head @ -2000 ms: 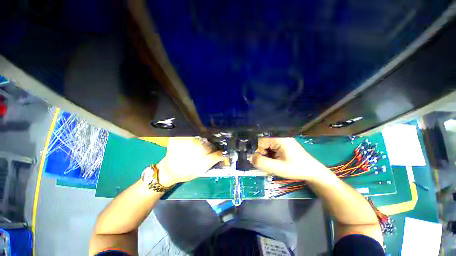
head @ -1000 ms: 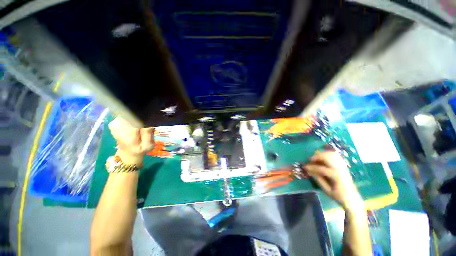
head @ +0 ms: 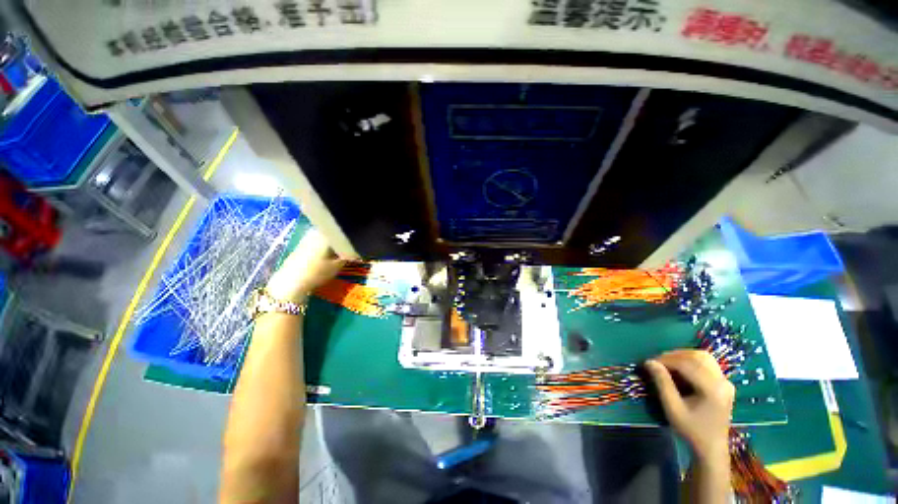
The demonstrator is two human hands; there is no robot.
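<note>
My left hand (head: 303, 272), with a watch at the wrist, is at the left end of the orange wire bundle (head: 350, 295) left of the machine. Its fingertips are partly hidden against the machine housing, so its grip cannot be told. My right hand (head: 695, 392) is over the right end of the orange-red and black lead wires (head: 591, 387) on the green mat; its thumb and fingers are close together at the wires, and whether it pinches one is unclear. Between the hands, the dark crimping applicator (head: 482, 300) sits in the white base plate (head: 433, 362).
The dark machine cover with blue centre plate (head: 507, 167) stands above. A blue bin (head: 158, 340) of silvery strands is at left. Another orange wire bundle (head: 620, 285), a blue bin (head: 788, 258) and a white sheet (head: 805, 337) are at right.
Both hands have left the applicator and moved apart, left hand to the left bundle, right hand to the right-hand wires. The view has shifted, showing more of the machine housing.
</note>
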